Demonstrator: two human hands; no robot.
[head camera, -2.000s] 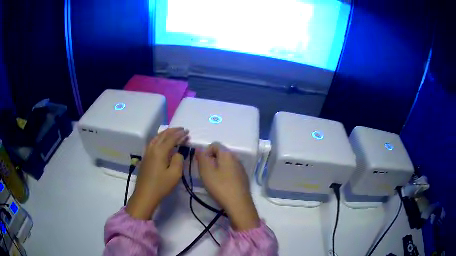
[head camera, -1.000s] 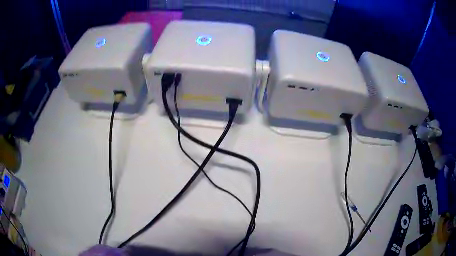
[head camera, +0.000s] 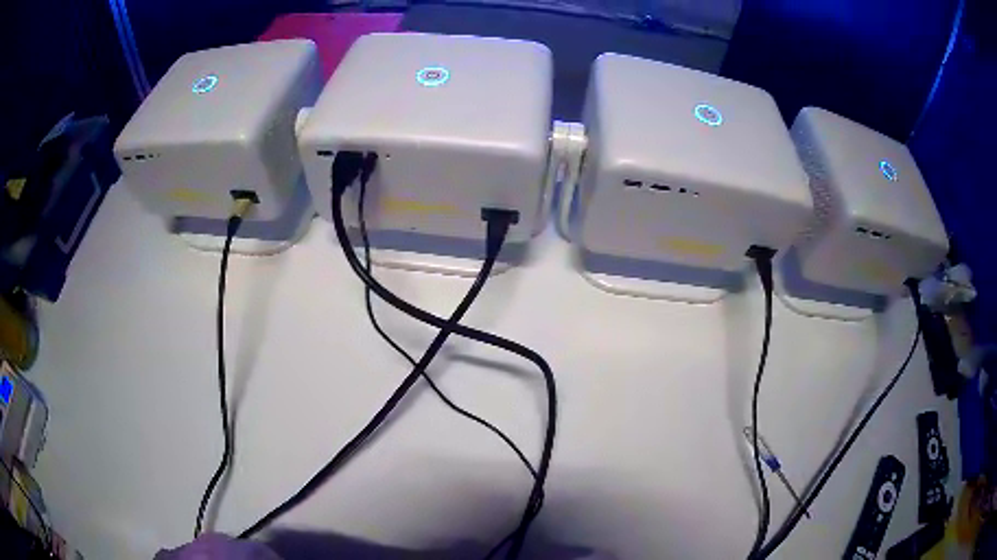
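Neither of my hands is in view; only a blurred pink sleeve or smock (head camera: 219, 547) shows at the bottom edge. The white projector (head camera: 437, 120) second from left stands nearest the middle, its blue ring lit. A thick black HDMI cable (head camera: 366, 273) and a thin black audio cable (head camera: 377, 323) are plugged in side by side at its rear upper left. A black power cord (head camera: 465, 295) is plugged in at its lower right. The cables cross on the white tabletop.
Other lit projectors stand at the left (head camera: 219, 137), right of centre (head camera: 689, 164) and far right (head camera: 869, 208), each with a power cord. Remotes (head camera: 878, 505) and a thin clear-and-blue tool (head camera: 774, 465) lie at right. A dark bin (head camera: 66, 208) and white meter (head camera: 16, 410) are at left.
Both hands have left the second projector and gone out of the picture. The view has tilted down, so the projectors sit higher and the bright projected image is out of view.
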